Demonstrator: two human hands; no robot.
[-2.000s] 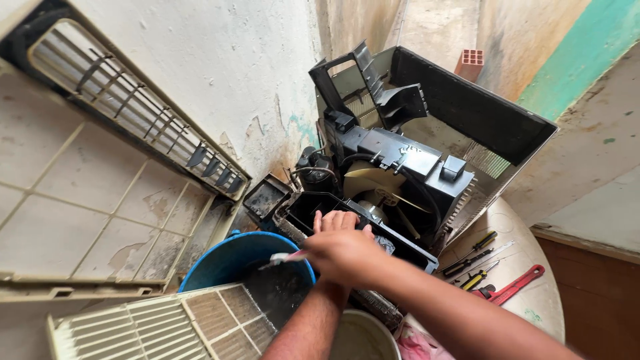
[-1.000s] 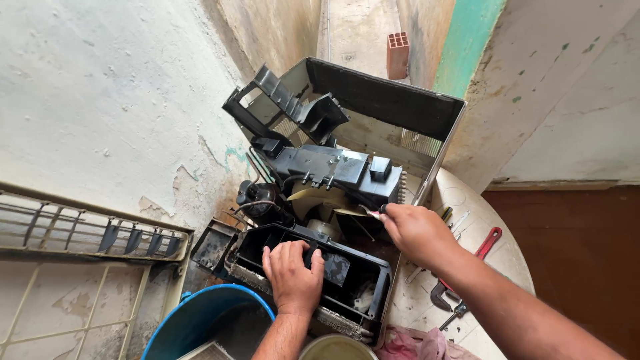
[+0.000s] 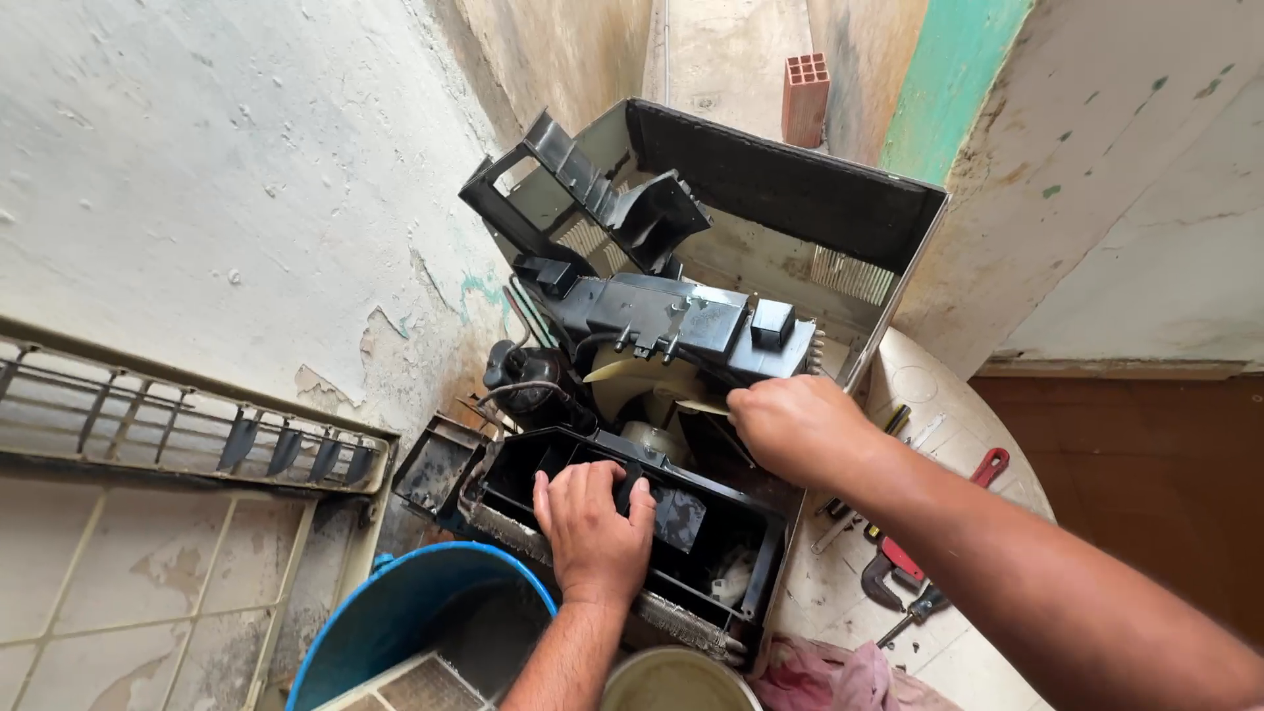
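Observation:
An opened window air conditioner stands on a round table. My left hand (image 3: 597, 523) rests with fingers spread on the rim of its black plastic housing (image 3: 760, 583) at the front. My right hand (image 3: 795, 425) is closed by the cream fan blades (image 3: 637, 380); what it holds is hidden, though a brush showed there before. Behind the fan lies a black plastic shroud (image 3: 662, 316). A black compressor (image 3: 533, 385) sits left of the fan, and a finned coil (image 3: 681, 622) runs along the front edge. The metal case (image 3: 790, 188) stands behind.
A blue bucket (image 3: 326, 642) and a pale bucket (image 3: 681, 681) stand in front. A red pipe wrench (image 3: 987, 469), screwdrivers (image 3: 923, 604) and a pink cloth (image 3: 839, 681) lie on the table (image 3: 997, 425) at right. A front grille (image 3: 197, 434) leans at left; a hollow brick (image 3: 807, 104) stands behind.
My right hand has moved from over the front housing to the fan's right side. My left hand has settled on the housing. The view has shifted right.

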